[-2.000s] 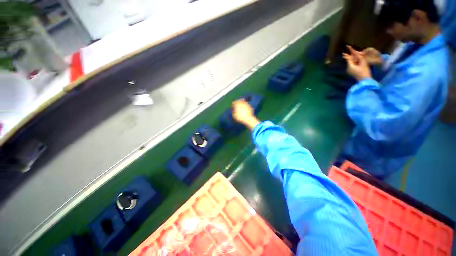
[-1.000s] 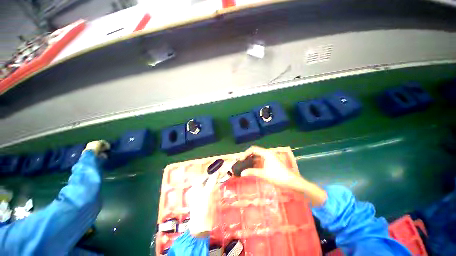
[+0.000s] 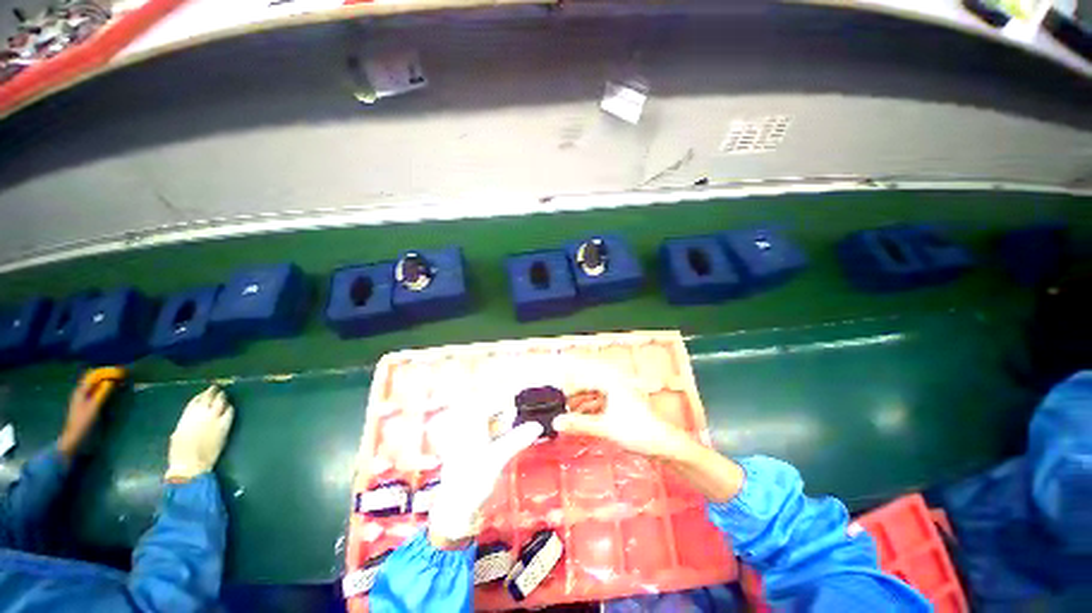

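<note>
A small dark watch (image 3: 540, 407) is held between my two hands over the upper middle of the red tray (image 3: 605, 533). My left hand (image 3: 469, 479), in a white glove, grips it from the lower left. My right hand (image 3: 635, 429), bare, has its fingertips on its right side. A brownish-red piece lies behind my right fingers; glare hides what it is. Several watches with speckled bands (image 3: 534, 563) lie in the tray's left and lower pockets. Shiny film glare covers part of the tray.
Paired blue holders (image 3: 539, 284) stand in a row behind the tray, two with a dark round watch. At left are a neighbour's gloved hand (image 3: 200, 434) and another hand with a yellow item (image 3: 104, 380). Another red tray (image 3: 904, 551) is lower right.
The dark piece from my right hand now sits between both hands. The separate dark oval is no longer seen. The neighbour's hand has left the holders, and the yellow item has come into view.
</note>
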